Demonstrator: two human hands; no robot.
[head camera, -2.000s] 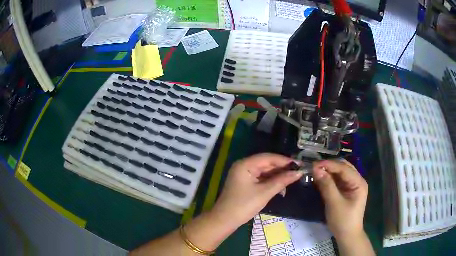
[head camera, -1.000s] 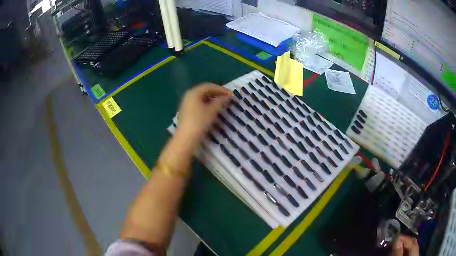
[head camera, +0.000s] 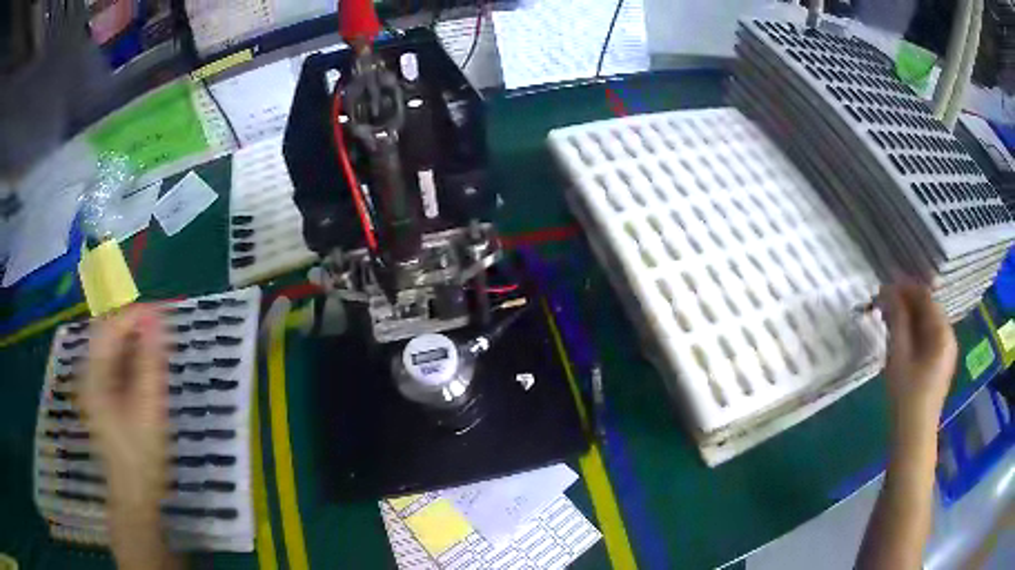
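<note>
My left hand (head camera: 128, 390) is blurred over the left tray (head camera: 247, 317), which holds rows of small dark parts (head camera: 206, 461). Whether its fingers hold a part cannot be told. My right hand (head camera: 919, 334) is at the right side of the white right tray (head camera: 712, 251), fingertips near its edge. The tray's visible slots show no dark parts. Its fingertips are too small and blurred to show whether they hold anything. The hand-lever fixture (head camera: 390, 167) stands between the trays, with its red handle (head camera: 358, 20) on top and a round silver gauge (head camera: 427, 362) in front.
A tall tray stack (head camera: 890, 134) with dark parts stands beyond the right tray. A back tray (head camera: 262, 206) has a few dark parts at its left. Printed sheets (head camera: 506, 518) lie before the fixture. Yellow notes (head camera: 107, 276) and a crumpled clear bag (head camera: 109, 189) lie behind the left tray.
The view has swung right from the left tray. My left hand remains over that tray, now blurred. My right hand has moved from beside the gauge to the right tray's far side.
</note>
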